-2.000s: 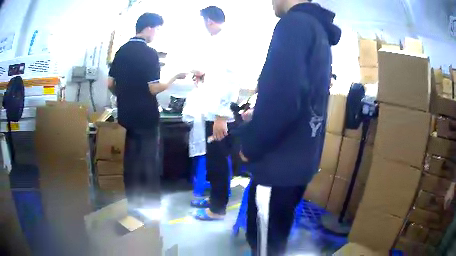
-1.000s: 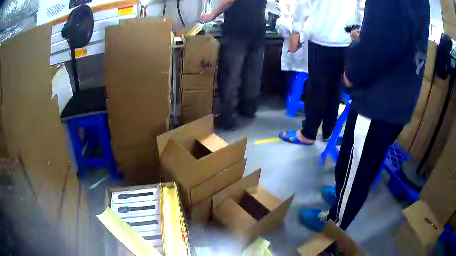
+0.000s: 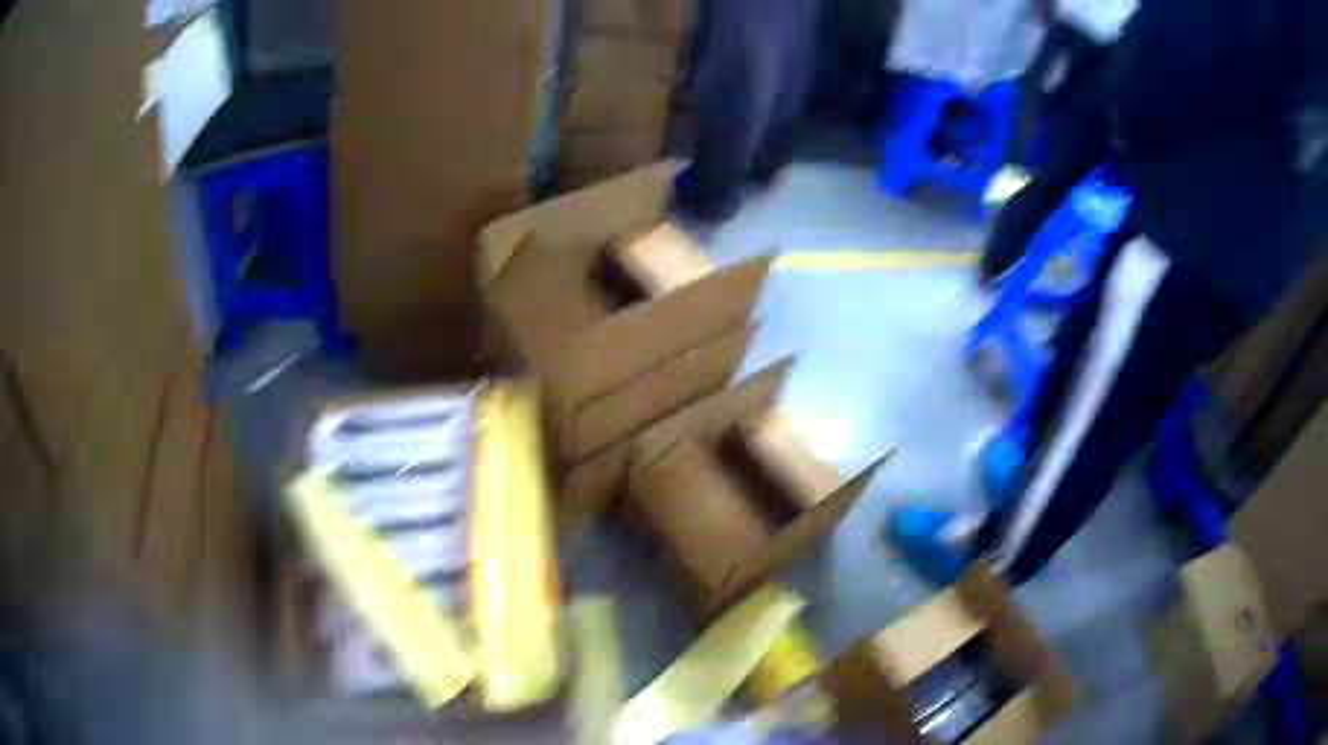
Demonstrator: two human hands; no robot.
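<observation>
Neither of my hands can be made out; the view is blurred. Nearest in front, white retail boxes (image 3: 390, 539) with dark long pictures sit in a row in an open carton at the lower left. A yellow padding strip (image 3: 382, 590) lies slanted across them, and another yellow strip (image 3: 510, 553) stands along their right side. More pale yellow strips (image 3: 711, 667) lie at the bottom centre. An open carton (image 3: 692, 502) with flaps up stands right of the boxes. Another open carton (image 3: 939, 640) at the lower right holds dark items.
A larger open carton (image 3: 546, 299) stands behind. A person in striped dark trousers (image 3: 1085, 408) stands at the right beside a blue stool (image 3: 1041, 284). Another blue stool (image 3: 270, 233) stands at the left by tall cardboard (image 3: 430, 175). A yellow line (image 3: 874, 261) crosses the floor.
The view has swung down from the standing people to the cartons and floor. More of the lower-right open carton and the yellow strips shows now. The person in striped trousers appears bent or leaning.
</observation>
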